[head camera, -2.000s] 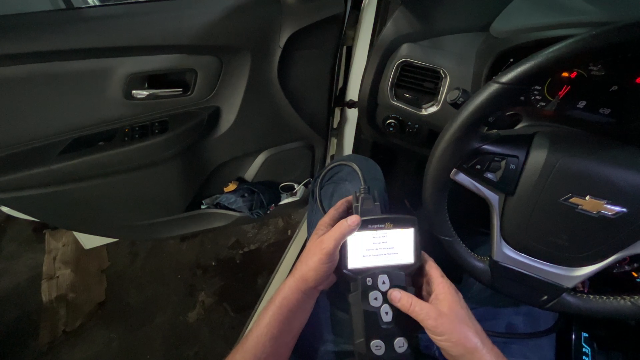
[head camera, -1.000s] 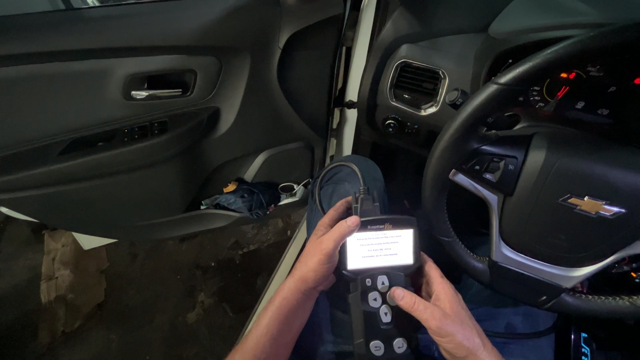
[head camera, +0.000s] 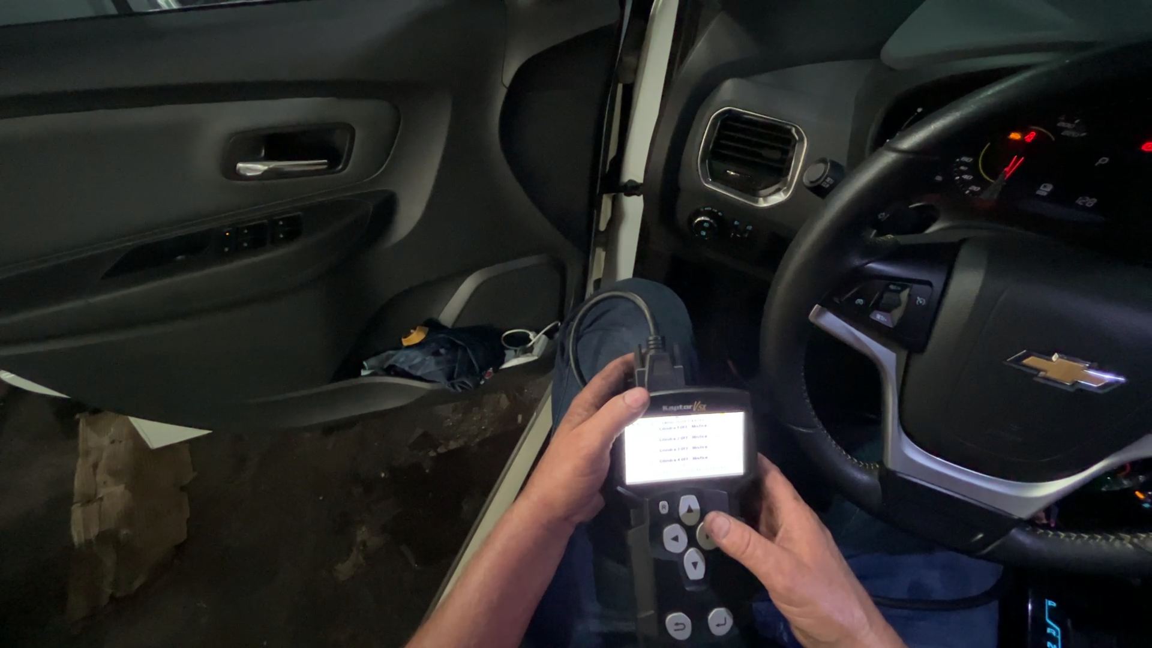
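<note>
A black handheld diagnostic scan tool (head camera: 688, 504) with a lit white screen bearing lines of writing is held upright above the lap. My left hand (head camera: 580, 450) grips its upper left side, the thumb by the screen's top left corner. My right hand (head camera: 792, 549) holds the right side, its thumb on the right arrow key, partly covering it. A black cable (head camera: 589, 310) loops over the knee to a connector (head camera: 657, 364) plugged into the tool's top. The fingers behind the tool are hidden.
The steering wheel (head camera: 819, 270) is close on the right, before a lit instrument cluster (head camera: 1026, 162). On the left the car door (head camera: 297, 351) stands open, with dark cloth (head camera: 441, 355) in its pocket. Cardboard (head camera: 130, 513) lies on the ground outside.
The lines of writing on the tool's screen have changed. My left hand keeps the same hold, and my right thumb remains at the arrow keys.
</note>
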